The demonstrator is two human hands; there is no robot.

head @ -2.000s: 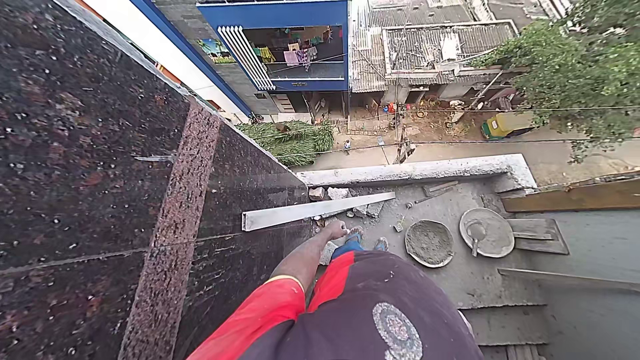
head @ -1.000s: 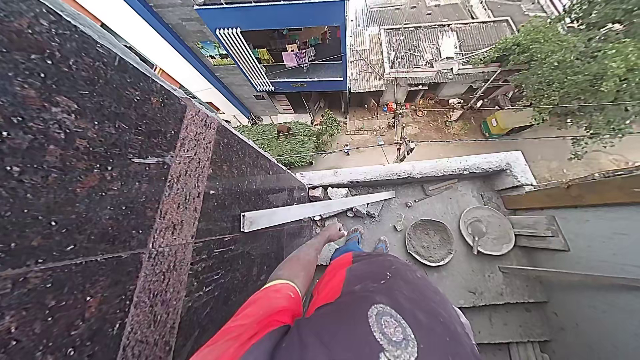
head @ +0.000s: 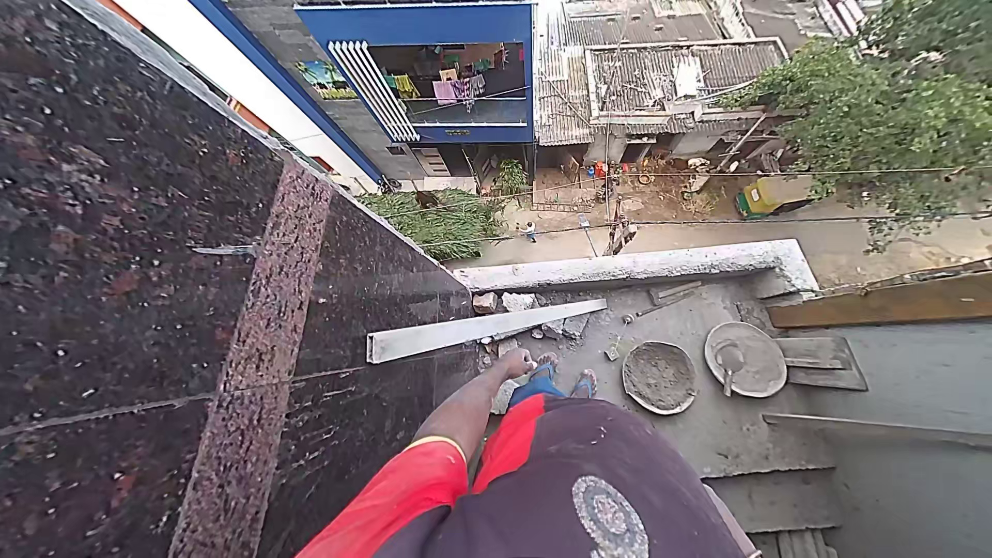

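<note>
My left hand (head: pixel 517 363) hangs low beside my body, its fingers curled; whether it holds something small cannot be told. Just beyond it a long rectangular metal tube (head: pixel 480 332) leans beside the polished granite wall cladding (head: pixel 372 310). Broken stone pieces (head: pixel 573 325) lie under and around the tube. To the right of my feet stands a round pan of grey mortar (head: pixel 659 377). Farther right is a second pan (head: pixel 756 372) with a scoop-like vessel (head: pixel 730 359) in it. My right hand is out of view.
A low white parapet (head: pixel 635 267) edges the landing, with a street far below. Concrete steps (head: pixel 775 500) lie at the lower right. A flat board with a handle (head: pixel 829 363) rests beside the second pan. A wooden plank (head: pixel 891 304) and a thin bar (head: pixel 876 426) are at the right.
</note>
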